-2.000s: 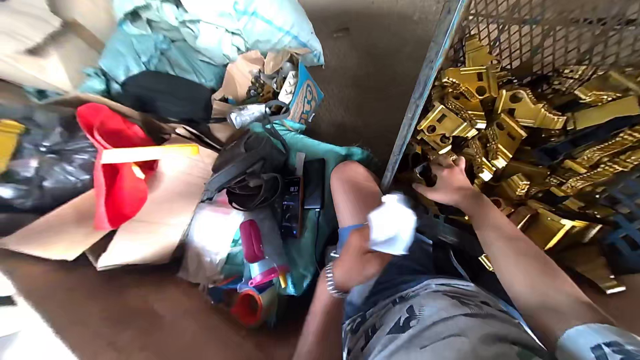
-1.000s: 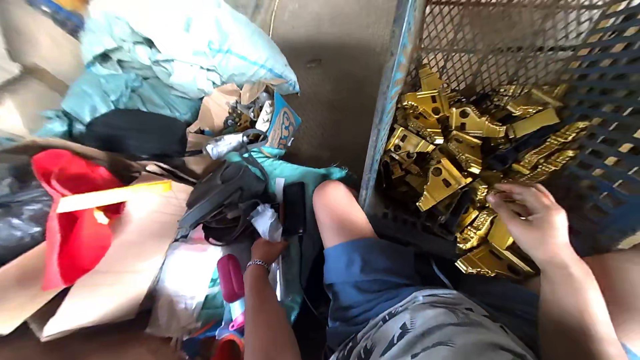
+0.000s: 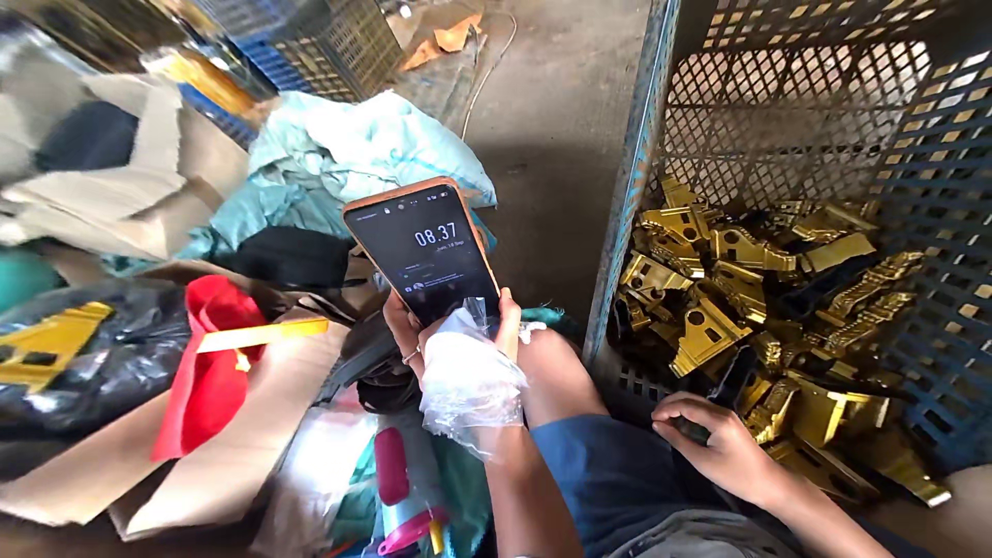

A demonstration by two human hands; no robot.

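Observation:
A smartphone [image 3: 425, 252] in an orange case, its screen lit, rests in my left hand [image 3: 469, 356]; fingers show along both lower edges. Crumpled clear plastic [image 3: 471, 380] covers much of that hand's palm and reaches to the wrist. My right hand [image 3: 709, 438] is near my thigh at the crate's near edge, fingers curled; whether something small lies between them cannot be told. Beyond it, shiny gold-coloured molded parts [image 3: 709, 329] are piled in a large plastic lattice crate [image 3: 783, 132].
At left are a red cloth [image 3: 213, 372] with a yellow strip [image 3: 263, 335], opened cardboard [image 3: 256, 418] and a black plastic bag [image 3: 132, 372]. A pale blue sack [image 3: 364, 147] lies beyond the phone. A pink-and-grey bottle [image 3: 403, 480] lies near my left forearm. Another crate [image 3: 325, 46] stands farther back.
My left hand, low among the items beside my knee one second ago, is now raised with the smartphone in it. My right hand has drawn back from the gold-coloured parts toward my thigh.

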